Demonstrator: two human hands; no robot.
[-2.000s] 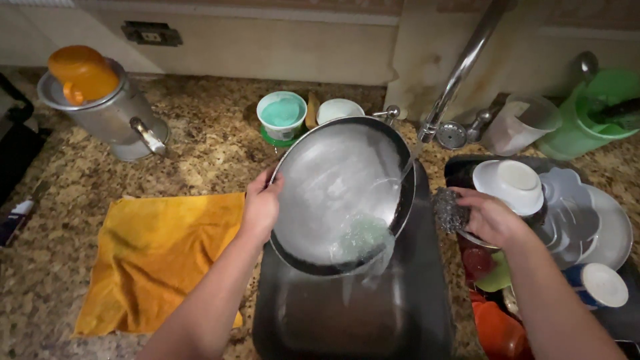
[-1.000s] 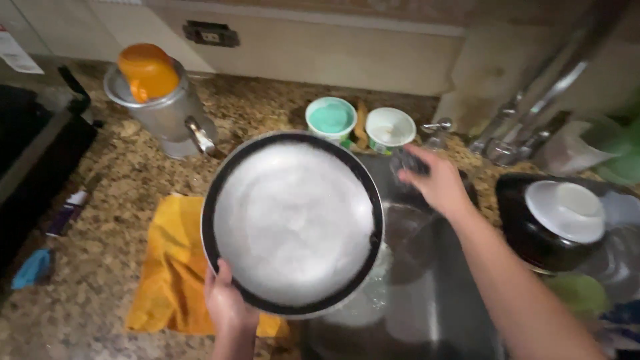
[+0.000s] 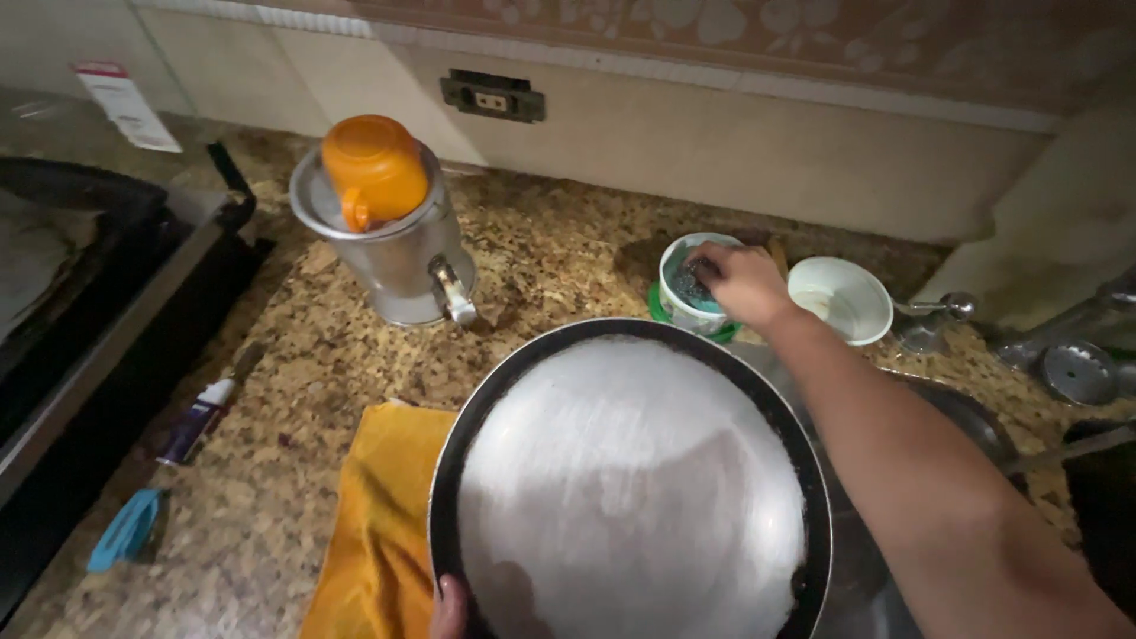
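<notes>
My left hand (image 3: 449,609) grips the dark rim of a round metal pan (image 3: 621,479) at its lower left; only part of that hand shows. The pan's pale, scratched metal face is tilted up toward me, above the sink edge and an orange cloth (image 3: 390,506). With its fingers on a metal scouring pad (image 3: 695,277), my right hand (image 3: 741,280) dips into a white tub (image 3: 683,312) of blue-green cleaning paste. A second white tub (image 3: 856,306), holding a little whitish residue, stands just right of that hand.
A metal container with a spigot (image 3: 390,275) carries an orange cup (image 3: 374,169). On the left are a stove (image 3: 98,355), a small purple tube (image 3: 191,426) and a blue clip (image 3: 126,530). Faucet parts (image 3: 1078,373) stand at the right, beside the sink (image 3: 874,568).
My right hand has moved with the scouring pad from the sink's right side into the tub of paste. The pan, still in my left hand, has moved off the sink's middle. The view has shifted left.
</notes>
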